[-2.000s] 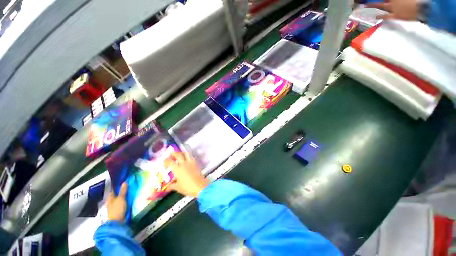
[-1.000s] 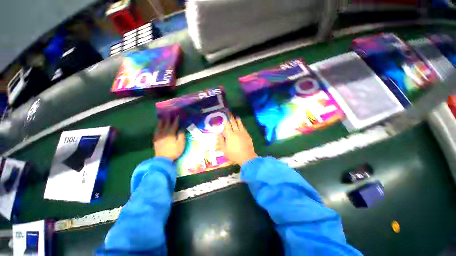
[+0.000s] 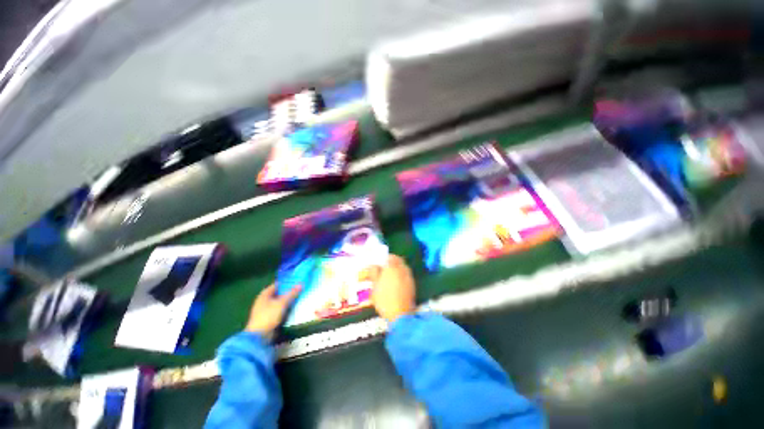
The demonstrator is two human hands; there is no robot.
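Observation:
A swirl-printed retail box [image 3: 328, 243] lies flat on the green belt in front of me. My left hand [image 3: 270, 310] is at its lower left corner, thumb on the print. My right hand [image 3: 394, 289] is at its right side, fingers on the lower right edge. A second swirl box [image 3: 473, 209] lies just to the right. A pale grey panel [image 3: 599, 193] with a white border lies beyond it. A white-faced box [image 3: 170, 295] lies to the left. The picture is blurred, and any small label cannot be made out.
Another swirl box [image 3: 310, 155] sits on the far ledge. A thick white stack [image 3: 477, 67] stands behind the belt. More white boxes lie at lower left. A dark blue block [image 3: 673, 335], a black object [image 3: 649, 307] and a yellow disc [image 3: 719, 389] lie on the near bench.
The view has shifted, so the boxes appear lower. My left hand has moved from the print down to the lower left corner. My right hand has moved down towards the lower right edge.

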